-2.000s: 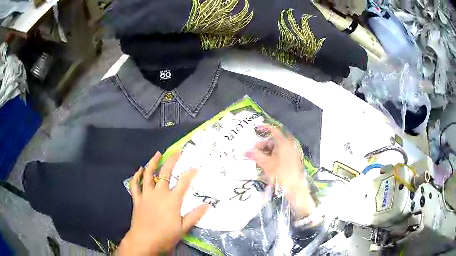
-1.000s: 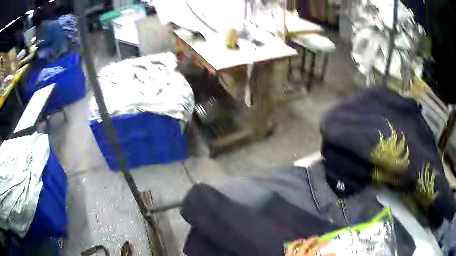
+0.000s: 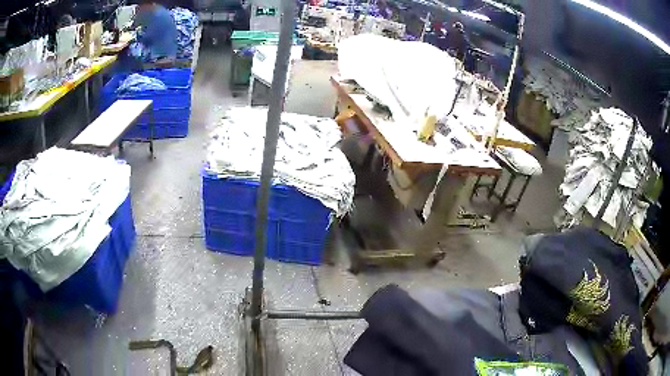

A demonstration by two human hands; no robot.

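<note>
The dark denim jacket (image 3: 441, 323) lies at the bottom right, cut off by the lower edge, with a dark sleeve folded across it. A strip of the lime-edged plastic label bag (image 3: 521, 367) shows on it at the bottom edge. Black garment pieces with yellow-green flame-like stitching (image 3: 588, 294) are heaped behind it at the right. Neither of my hands is in the picture.
Blue bins (image 3: 264, 220) of pale cloth stand at the left and centre. A wooden-edged work table (image 3: 411, 154) is beyond them. An upright metal pole (image 3: 270, 169) crosses the view. A person in blue (image 3: 158, 33) is far back left. Pale cloth (image 3: 610, 161) is piled at right.
The view has swung up and left, away from the jacket and bag, to the factory floor. Both hands, earlier on the label bag, have left the picture.
</note>
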